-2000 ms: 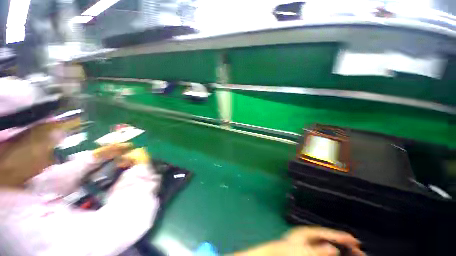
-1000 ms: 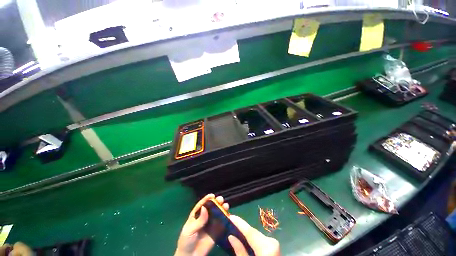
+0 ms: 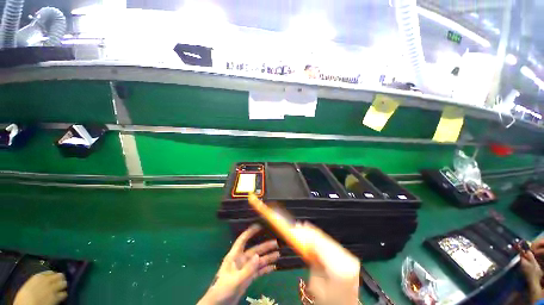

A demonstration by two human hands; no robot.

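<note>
A phone in its orange frame (image 3: 277,225), seen edge-on and blurred, is held in my right hand (image 3: 328,265) in front of the tray stack. My left hand (image 3: 241,268) is open and empty below it, palm up with its fingers apart. The stack of black compartment trays (image 3: 316,223) has a pale-backed, orange-rimmed phone (image 3: 246,181) in its leftmost top slot and dark glass phones (image 3: 321,181) in slots to the right. My right hand partly hides the small orange parts (image 3: 304,291) and the dark middle housing (image 3: 374,289).
Small pale parts (image 3: 261,301) lie at the bottom edge. A clear bag with reddish contents (image 3: 417,281) lies right of my right hand. A black tray with silvery parts (image 3: 465,256) is further right, beside another person's hands (image 3: 531,262). Another person's hand (image 3: 43,289) is at lower left.
My hands have parted. My right hand has lifted the phone up and right, towards the tray stack; my left hand has let go and opened. The view has turned and tilted up.
</note>
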